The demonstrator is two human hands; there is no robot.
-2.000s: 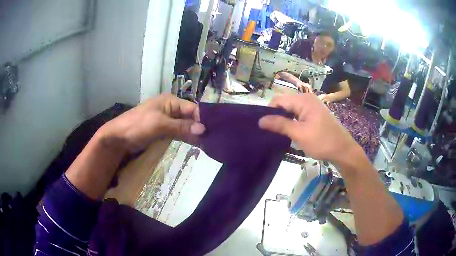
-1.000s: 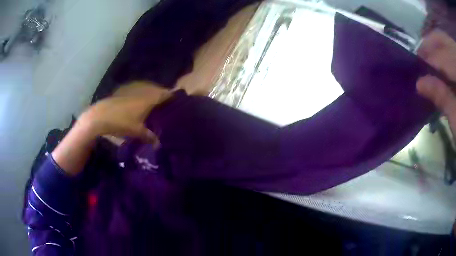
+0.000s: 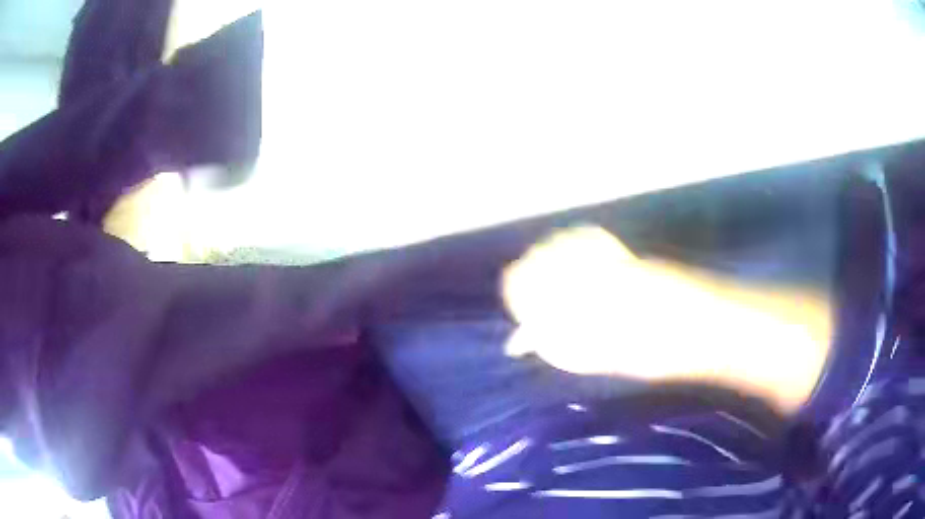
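Note:
The dark purple garment [image 3: 254,304] lies across the left and lower left, blurred, with a long part running right along the table's front edge. A squared purple end [image 3: 218,101] lies over the table's left side. My right hand [image 3: 573,299] is below the table edge at centre right, overexposed and blurred, its fingers pointing left beside the purple cloth. Whether it grips the cloth cannot be told. My left hand cannot be made out.
The table top [image 3: 568,101] is a white glare across the upper part, its front edge slanting up to the right. A pale brown patch [image 3: 152,218] shows beside the cloth at left. My striped clothing [image 3: 629,466] fills the lower right.
The view has swung down to the table edge and my lap. My right hand has come down below the edge, away from the squared end. My left hand has gone from sight.

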